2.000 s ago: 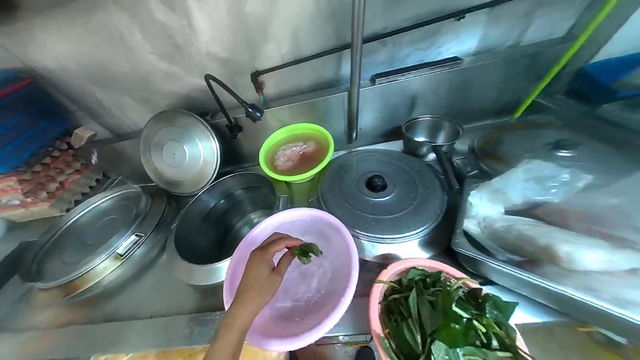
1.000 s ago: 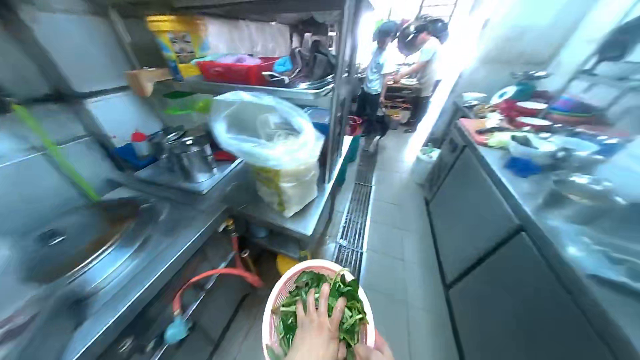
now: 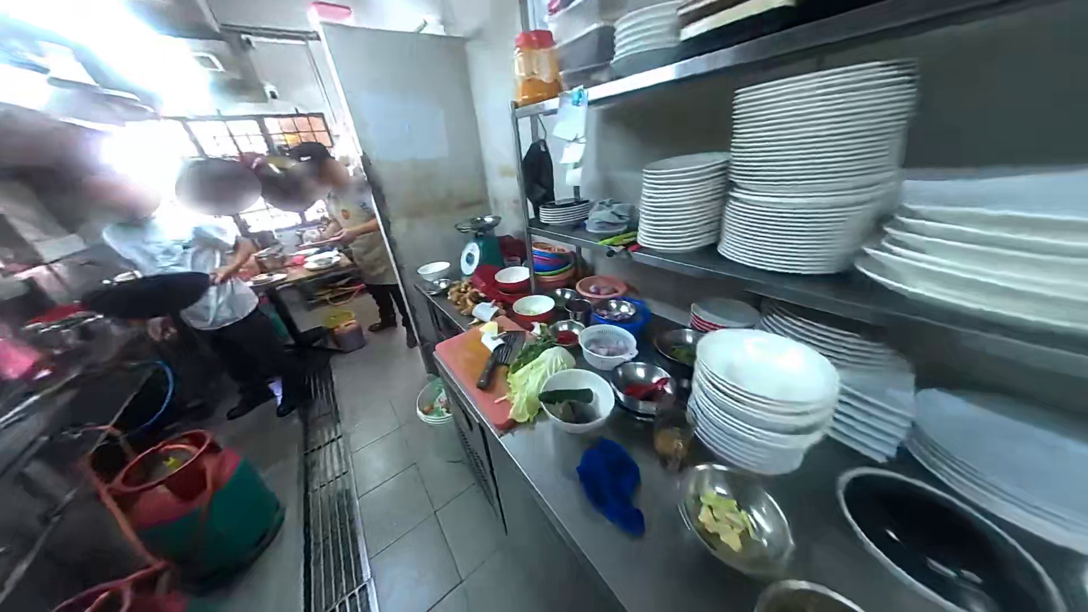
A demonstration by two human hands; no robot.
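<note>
Neither my left hand nor my right hand shows in the head view, so what they hold is hidden. A steel counter [image 3: 544,501] runs along the right. On it lie a pink cutting board [image 3: 467,361] with a black-handled cleaver [image 3: 501,361], a leafy cabbage [image 3: 540,382] and a white bowl [image 3: 586,416] holding a dark green vegetable. Nearer are a crumpled blue cloth [image 3: 610,484], a steel bowl [image 3: 744,523] of pale yellow-green slices and a stack of white bowls [image 3: 756,408]. A large oval dish [image 3: 943,544] with dark contents sits at lower right.
Shelves [image 3: 799,289] with tall plate stacks [image 3: 816,161] overhang the counter. A floor drain grate [image 3: 327,501] lies along the aisle, with a green and red gas cylinder [image 3: 204,501] to its left. One person [image 3: 212,272] holds a dark wok; another [image 3: 365,229] stands farther back. A white bucket [image 3: 433,401] stands beside the counter.
The view has swung right toward the counter and shelves. My hand and the basket of green leaves, seen one second ago, are out of view.
</note>
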